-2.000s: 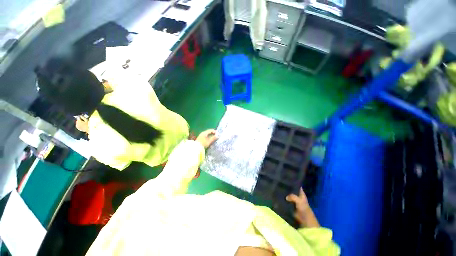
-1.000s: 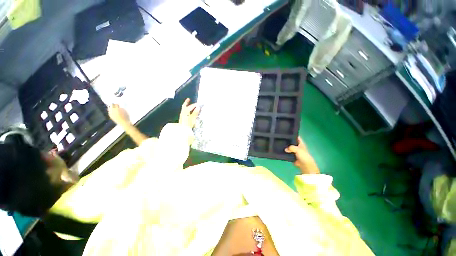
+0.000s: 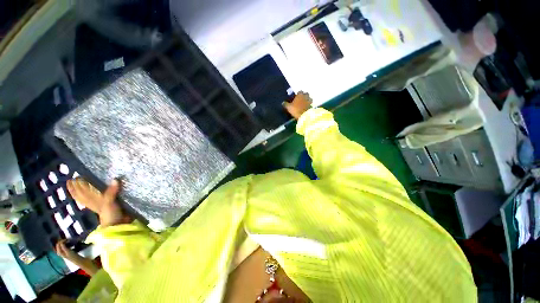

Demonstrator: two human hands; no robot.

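Note:
A black moulded tray (image 3: pixel 190 77) lies tilted in front of me at the left, over the bench. A silvery bubble wrap sheet (image 3: pixel 145 142) covers its near-left half; empty pockets show beyond it. My left hand (image 3: pixel 97 200) is at the tray's left edge, thumb up against the sheet, the other fingers spread. A dark tablet (image 3: pixel 263 89) with small white tabs lies on the bench right of the tray. My right hand (image 3: pixel 299 105) has its fingers on the tablet's right edge; its fingertips are partly hidden.
A coworker's hand (image 3: pixel 74 255) shows at lower left, near another black tray (image 3: pixel 44 204) with white pieces. A copper-brown smartphone (image 3: pixel 325 43) and a dark cluster (image 3: pixel 356 22) lie on the bench. Grey drawers (image 3: pixel 459 155) stand at the right over green floor.
The tray and sheet have moved left from above the floor to the bench. My right hand has left the tray and reached the tablet. The view has turned towards the bench.

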